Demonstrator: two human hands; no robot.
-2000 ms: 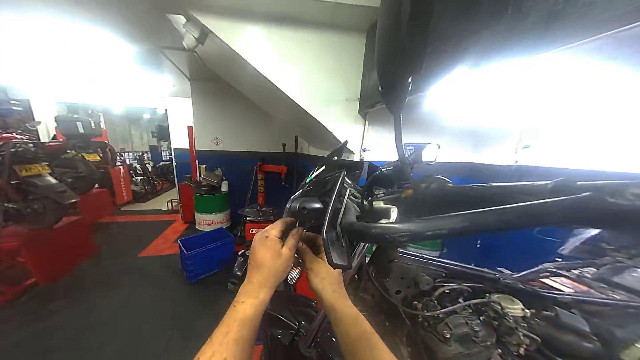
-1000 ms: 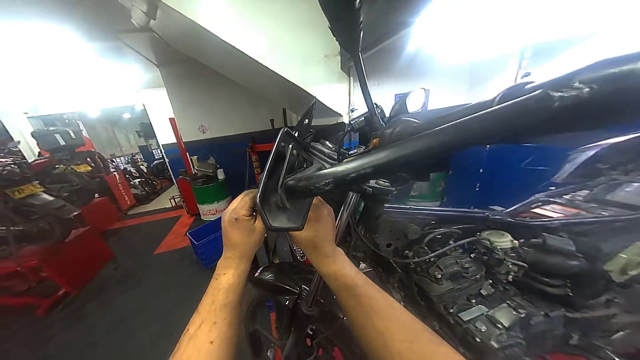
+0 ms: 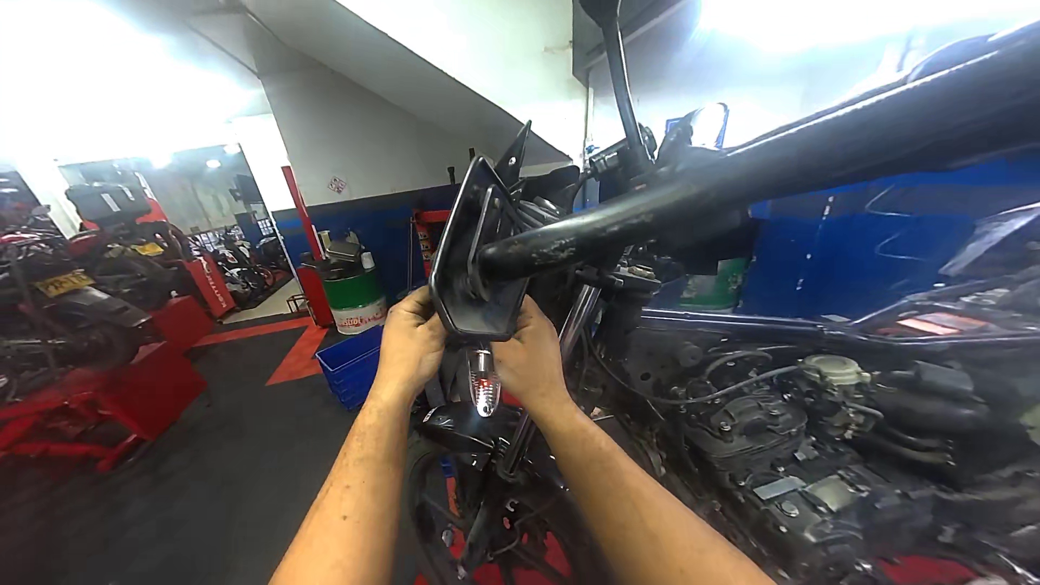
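Observation:
Both my hands grip the lower part of a black plastic motorcycle fairing panel (image 3: 479, 268), just ahead of the front fork. My left hand (image 3: 413, 341) is at its left edge and my right hand (image 3: 532, 349) at its lower right; the fingertips are partly hidden behind it. Below the panel, between my hands, a clear-lensed turn signal (image 3: 485, 388) points downward. A thick black tube (image 3: 617, 227) runs from the upper right, its end in front of or against the panel; I cannot tell which. The silver fork tube (image 3: 578, 318) stands right of my right hand.
The exposed engine (image 3: 756, 422) and frame lie at the right, a mirror stem (image 3: 621, 81) above. The front fender (image 3: 467, 431) is below my hands. A blue crate (image 3: 349, 366), a green and white drum (image 3: 355, 301) and a red lift (image 3: 162, 366) stand at the left.
The panel has turned, its hollow side now facing me. My hands have moved from close together to either side of it. The turn signal has come into plain view below it since one second ago.

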